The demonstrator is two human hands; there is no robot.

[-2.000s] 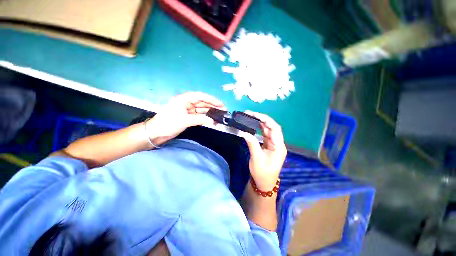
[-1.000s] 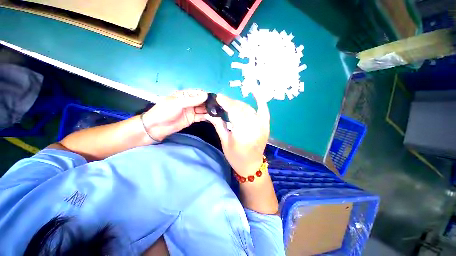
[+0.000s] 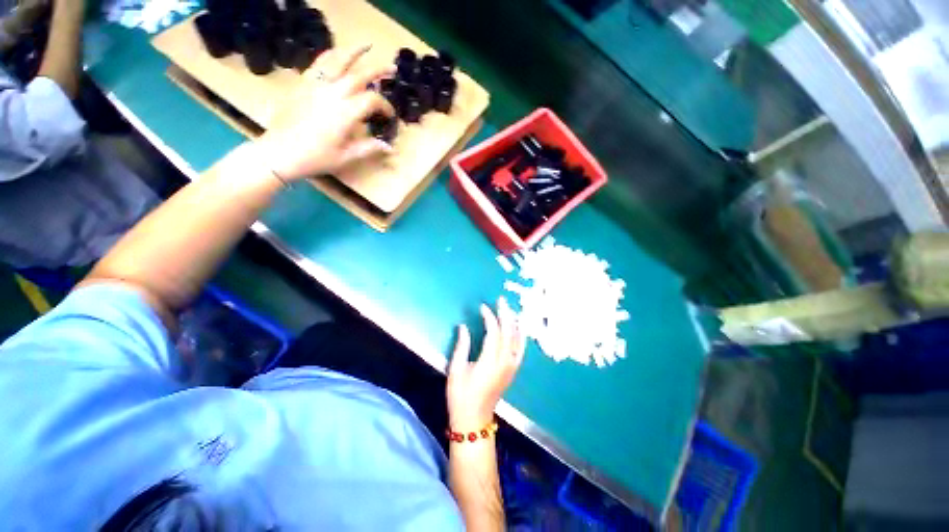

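My left hand (image 3: pixel 323 123), with a thin bangle, is over the tan cardboard sheets (image 3: pixel 447 140). Its thumb and fingers close around a black cylindrical part (image 3: pixel 382 127) beside a cluster of black cylindrical parts (image 3: pixel 421 83). My right hand (image 3: pixel 487 364), with a red bead bracelet, is above the green bench near its front edge. Its fingers are spread, with the fingertips at the left edge of the heap of small white pieces (image 3: pixel 572 303). No piece shows clearly in it.
A red parts bin (image 3: pixel 589 192) with black parts stands behind the white heap. More black parts (image 3: pixel 265 36) lie on the cardboard's far left. Another person's arm (image 3: pixel 60 47) and small pale pieces (image 3: pixel 151 12) are at the upper left. A blue crate (image 3: pixel 718 478) is below the bench's right end.
My hands have separated, and the black unit between them is gone from view. My left hand moved up-left to the cardboard, my right hand to the white heap. The view shifted, showing more cardboard and bin.
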